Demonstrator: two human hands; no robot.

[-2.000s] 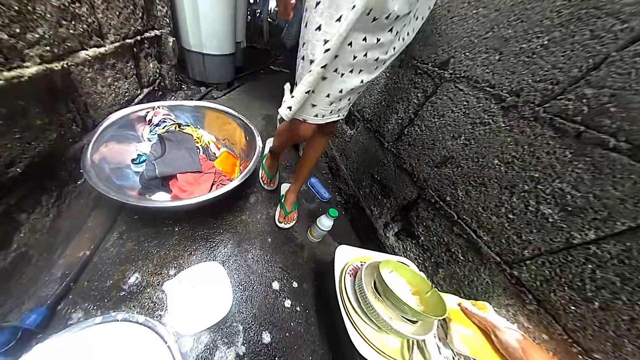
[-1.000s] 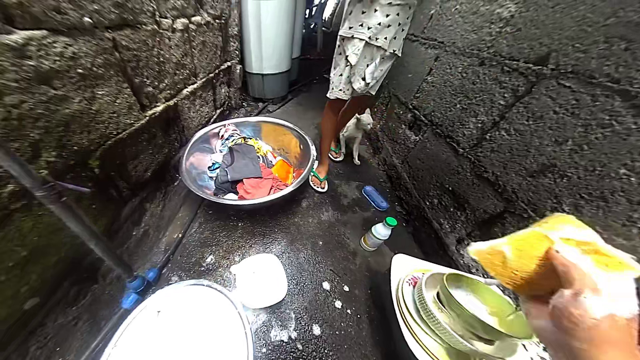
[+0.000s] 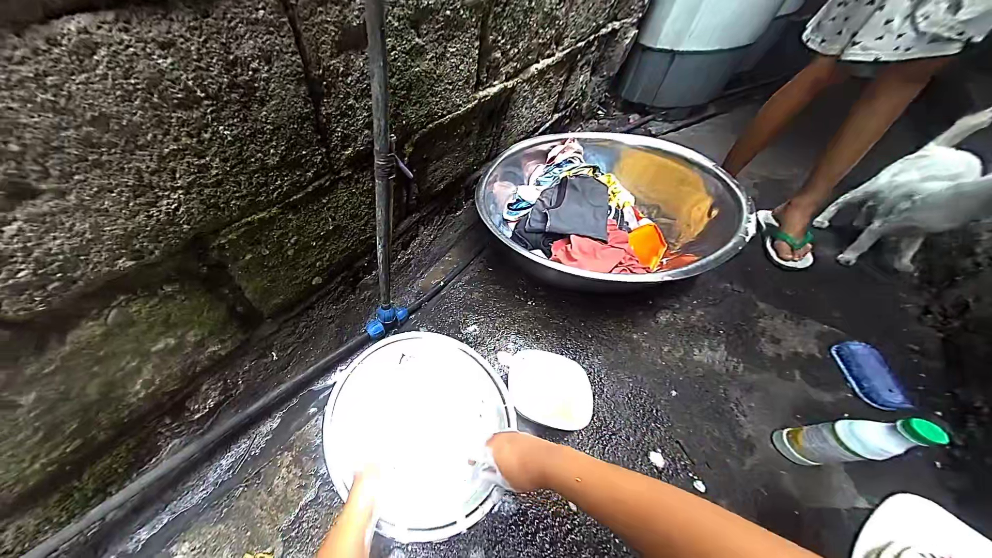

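Note:
My left hand (image 3: 363,500) is at the lower left side of a round white lid or basin (image 3: 415,411), its fingers washed out by glare. My right hand (image 3: 504,461) is at the right side of the same round thing, with white suds about the fingers; what it holds cannot be made out. Just right of it a white plastic dipper or dish (image 3: 550,387) lies on the wet ground. Beyond stands a wide metal basin (image 3: 612,279) with a heap of clothes (image 3: 577,209) in it.
A pipe with a blue fitting (image 3: 385,319) runs along the block wall (image 3: 194,155). At right are a bottle with a green cap (image 3: 852,440), a blue brush or dish (image 3: 872,374), a white tray's edge (image 3: 914,527), a white cat (image 3: 930,190) and a person's legs (image 3: 860,132).
My right hand, which held a yellow sponge above the stacked dishes, has moved left to the round white thing. My left hand has come into view. The view has swung left.

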